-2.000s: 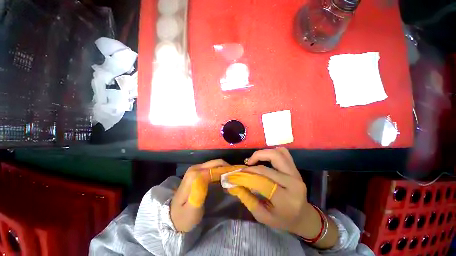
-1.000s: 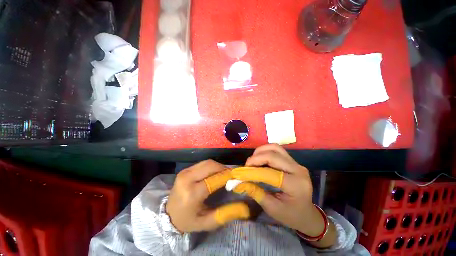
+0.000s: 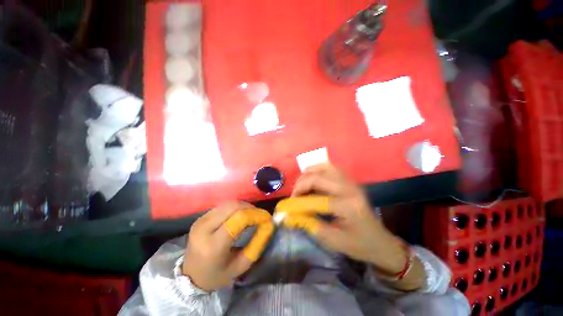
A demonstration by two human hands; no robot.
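Observation:
My left hand and my right hand meet at the fingertips just off the mat's front edge, with yellow-orange finger cots on. My right thumb and finger pinch a small white wiping cloth; my left fingertips touch its other side, and whether they grip it is unclear. A dark watch head lies on the red mat near its front edge. A small cream-white pad lies to its right, its lower part hidden behind my right hand.
Clear film stickers and a film strip lie on the mat. A glass bottle, stacked wipes and a small whitish disc are at right. Crumpled wipes lie left. A red parts tray is at lower right.
The view has turned and shifted, so the mat appears tilted and further left. My left thumb has closed toward my left finger. The white cloth remains between the hands.

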